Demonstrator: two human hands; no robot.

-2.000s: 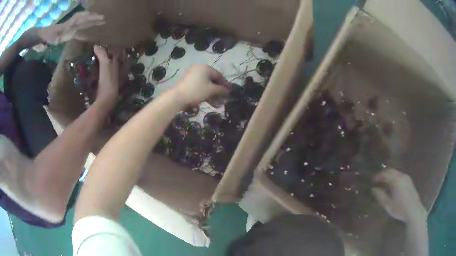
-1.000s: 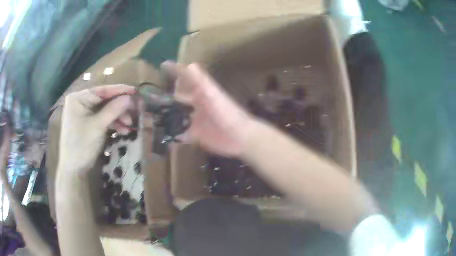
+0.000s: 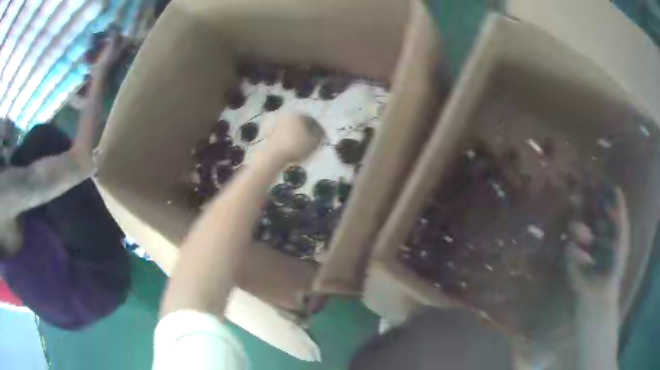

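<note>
My left hand (image 3: 291,139) is low inside the packing carton (image 3: 174,94) at left, its fingers closed on a dark round speaker unit (image 3: 314,130) over a white divider sheet (image 3: 333,112). Many similar dark discs with thin leads (image 3: 293,175) lie spread on the sheet, denser at its left and near sides. My right hand (image 3: 597,242) is in the source carton (image 3: 452,152) at right, blurred, its fingers curled around dark units. A loose dark heap (image 3: 470,231) with small white specks fills that carton's bottom.
A coworker in a purple top (image 3: 54,267) crouches at left, one arm raised outside the packing carton. The two cartons' walls stand close together. Pale flaps (image 3: 271,325) stick out at the near side over the green floor (image 3: 329,329).
My hands were together in front of me, handling wired units; now they are apart, one in each carton. The view has turned left. The coworker's hand, earlier inside the left carton, is outside it.
</note>
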